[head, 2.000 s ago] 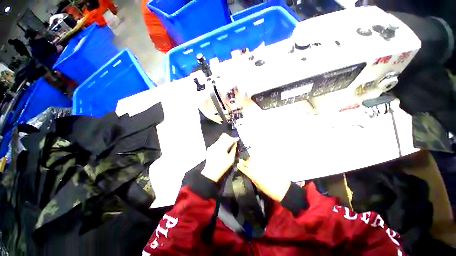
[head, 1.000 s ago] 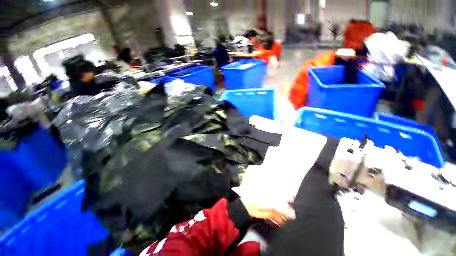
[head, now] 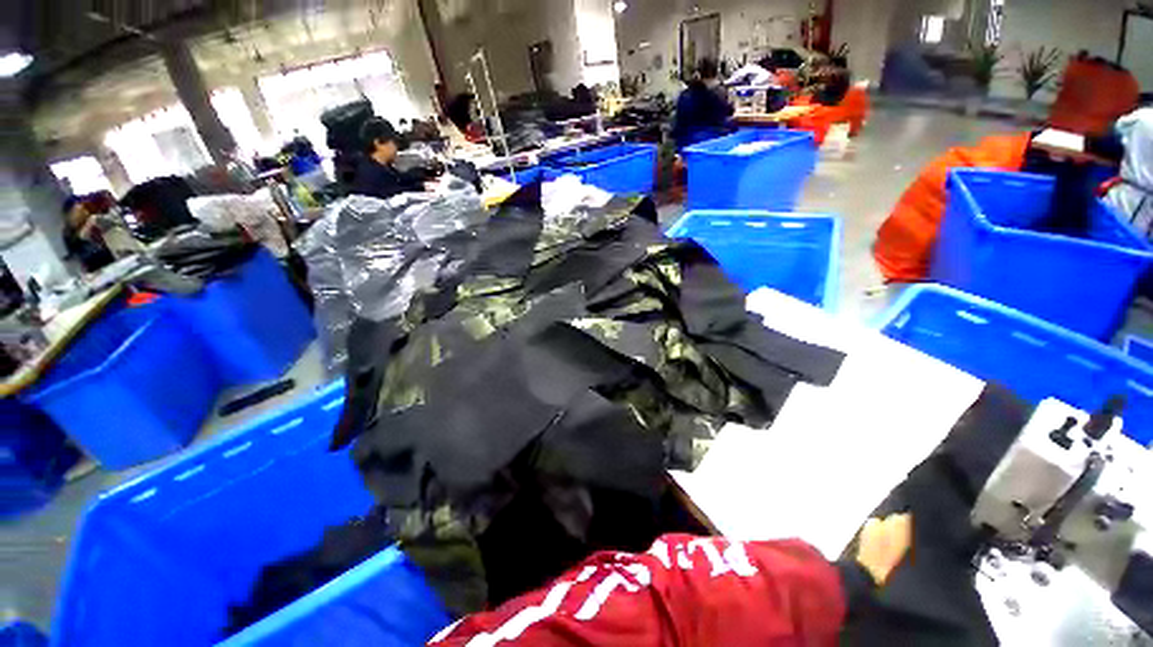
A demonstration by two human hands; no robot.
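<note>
A black cut panel (head: 942,506) lies on the white table just left of the sewing machine head (head: 1039,474), running from the back toward the wearer. My left hand (head: 885,546) is at the panel's left edge, small and overexposed. Its fingers look bent over the fabric, but whether they grip it cannot be told. The needle area is partly cut off at the right. A large heap of black and camouflage pieces (head: 544,367) lies left of the bare white tabletop (head: 847,417). My right hand is out of the picture.
A blue crate (head: 190,506) with dark fabric stands at lower left. More blue crates stand behind the table (head: 759,240) and at right (head: 1037,335). Clear plastic (head: 392,247) lies behind the heap. A person (head: 379,158) sits beyond it, with others farther back.
The view has swung left from the machine, bringing the heap to the centre. My right hand has left the picture. My left hand has moved from the needle area to the black panel's left edge.
</note>
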